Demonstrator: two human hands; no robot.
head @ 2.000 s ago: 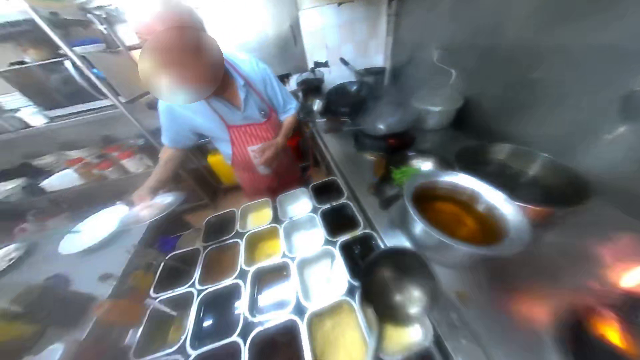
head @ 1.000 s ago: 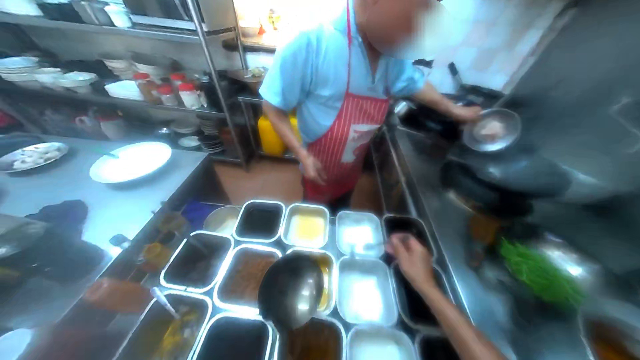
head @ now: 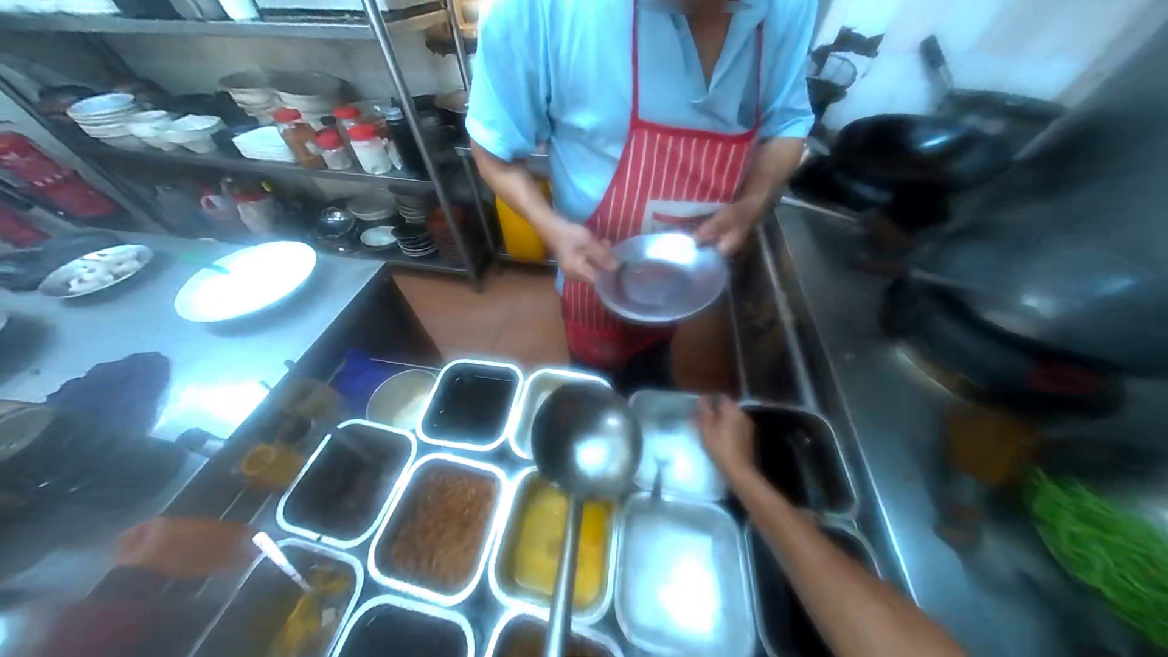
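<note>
My right hand (head: pixel 725 433) reaches in from the lower right, its fingers at the right edge of a metal container with pale contents (head: pixel 675 452); blur hides whether they grip anything. A metal ladle (head: pixel 587 438) hangs bowl-up over the containers. Its handle runs out of the bottom edge, so what holds it is hidden. My left hand is not in view. Below the ladle is a container of yellow liquid (head: pixel 543 547); left of that, one of brown granular contents (head: pixel 443 529). Dark contents fill another container (head: pixel 472 404). A co-worker holds a shallow metal dish (head: pixel 662 278) in both hands.
The co-worker in a red striped apron (head: pixel 671 173) stands beyond the containers. Left is a metal counter with a white oval plate (head: pixel 246 281); shelves (head: pixel 274 160) hold bowls and bottles. Dark woks (head: pixel 1004 328) and green vegetables (head: pixel 1104 547) are on the right.
The co-worker's dish, held out over the stove side a second ago, is now in front of the apron. The ladle remains over the containers. The view has turned left since the first frame.
</note>
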